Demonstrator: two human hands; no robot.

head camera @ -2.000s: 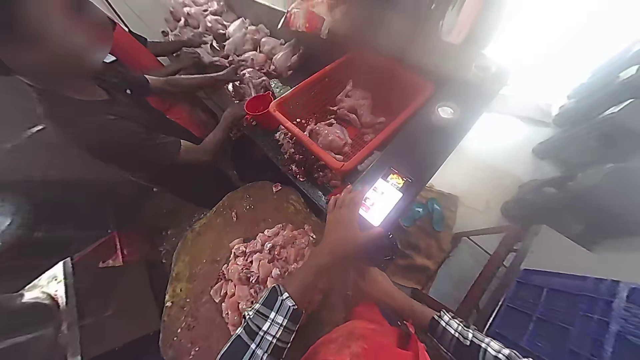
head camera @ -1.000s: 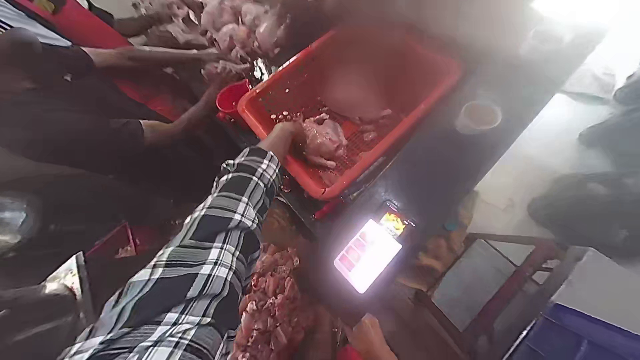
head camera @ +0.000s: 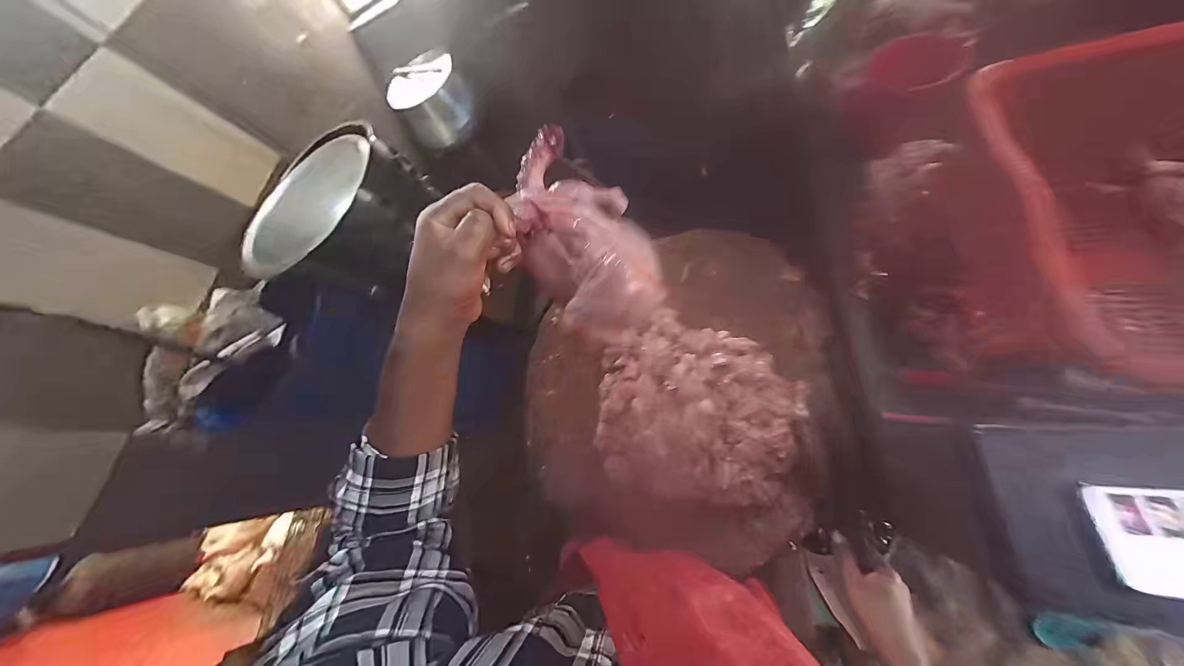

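My left hand point(head camera: 462, 245) is closed around a leg end of a raw, skinned whole chicken point(head camera: 601, 254). The chicken's body extends down and right over a round wooden chopping block point(head camera: 740, 268), its lower end at the edge of a heap of cut raw meat pieces point(head camera: 703, 407). Blur hides whether the chicken rests on the block. My right hand cannot be made out. Below the block lies a red cloth or plastic sheet point(head camera: 684, 601). A blade-like object point(head camera: 832, 592) and a blurred pinkish shape stand to its right.
A red plastic crate point(head camera: 1036, 213) holding raw meat stands at the right, by a red container point(head camera: 916, 60). Lower right is a lit screen point(head camera: 1147, 536). A metal pot point(head camera: 305, 208) and a metal canister point(head camera: 435, 102) stand upper left. An orange surface point(head camera: 139, 629) is lower left.
My left hand was at a chicken in the red crate one second ago; now it holds a chicken over the left side of the block. The view has swung strongly left.
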